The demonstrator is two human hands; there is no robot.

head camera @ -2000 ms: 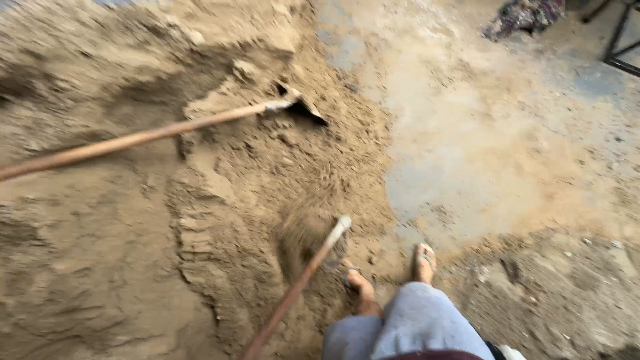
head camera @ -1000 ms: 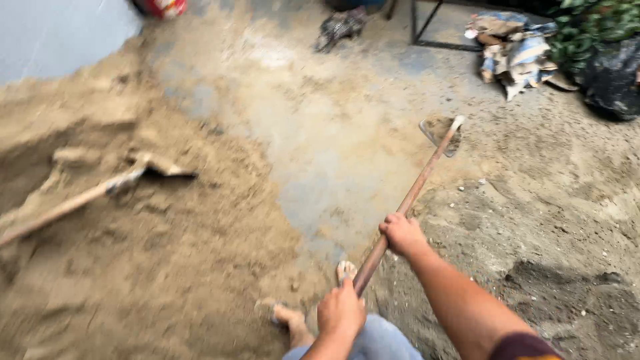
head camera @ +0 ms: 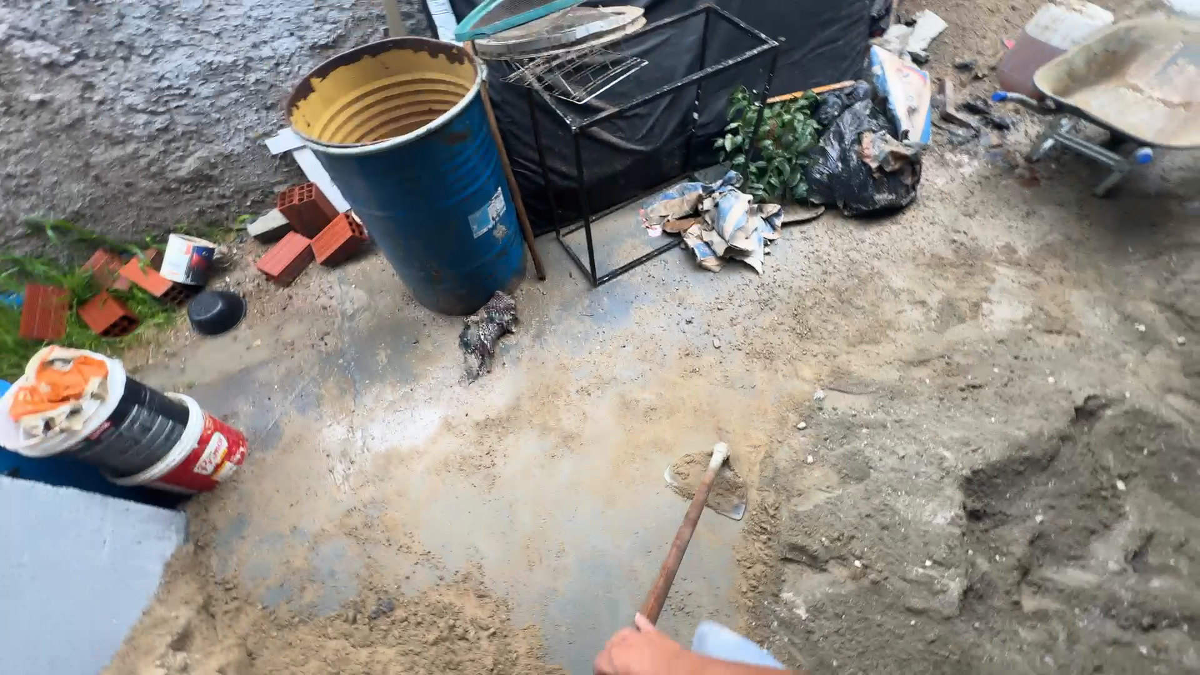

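Note:
At the bottom edge, my right hand is closed around the wooden handle of a hoe. Its forearm runs off to the lower right. The handle slants up and to the right to the hoe's metal blade, which lies on the wet concrete floor with brownish sand on it. The blade is beside the edge of a grey sand heap. Part of a light blue trouser leg shows beside my forearm. My left hand is out of view.
A blue metal drum stands at the upper left, beside a black metal frame. Crumpled paper sacks and a black plastic bag lie farther right, near a wheelbarrow. Stacked buckets and hollow bricks are left.
The view has swung right and up. Both hands held the hoe one second ago; only my right hand shows now. The shovel on the sand has left the view.

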